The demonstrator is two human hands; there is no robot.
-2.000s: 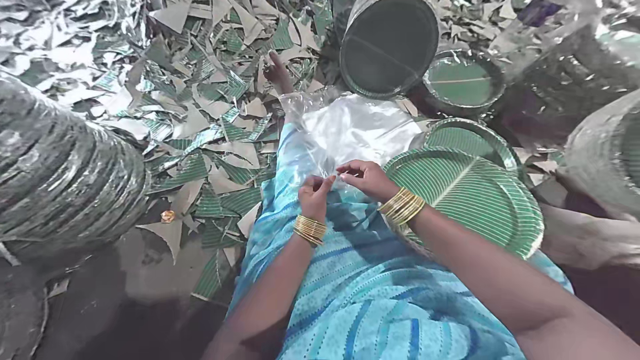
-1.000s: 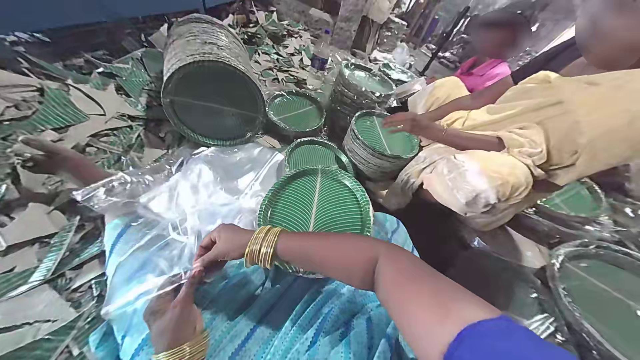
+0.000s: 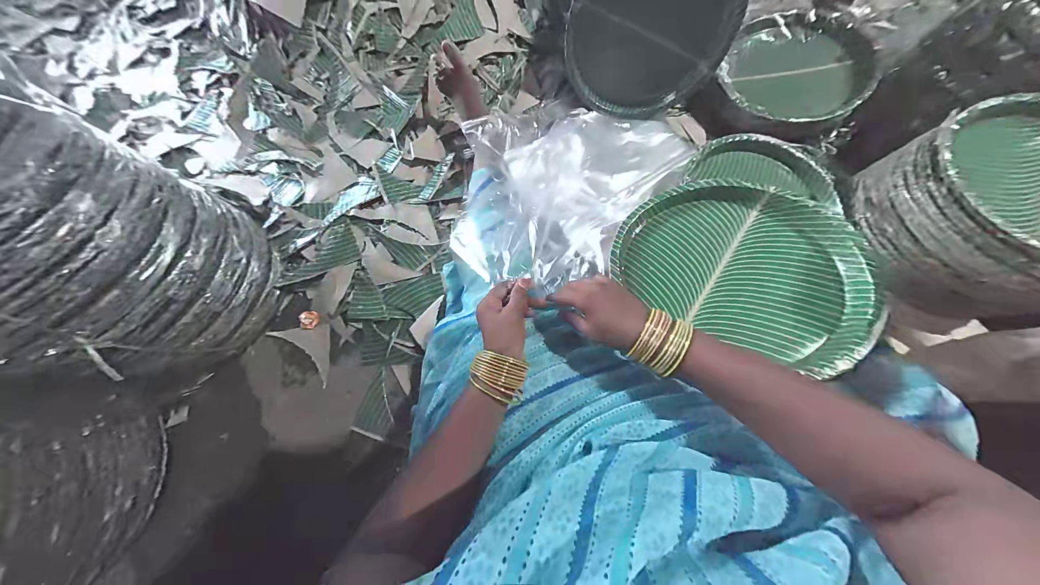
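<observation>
A clear plastic bag lies spread over the lap and a leg, its near edge gathered at my fingers. My left hand pinches that edge between thumb and fingers. Close beside it on the right, my right hand grips the same edge, fingertips nearly touching the left ones. Just right of the bag rests a green leaf-patterned paper plate, tilted on top of others. Another ribbed green plate shows behind it. The right wrist partly overlaps the near plate's edge.
Wrapped plate stacks stand at left, at the top, behind at upper right and at right. Cut green and grey paper scraps cover the floor at upper left. A bare foot extends among them.
The view has swung back from the right, where another person sat by plate stacks. My hands, farther apart vertically one second ago, are now side by side at the bag's near edge.
</observation>
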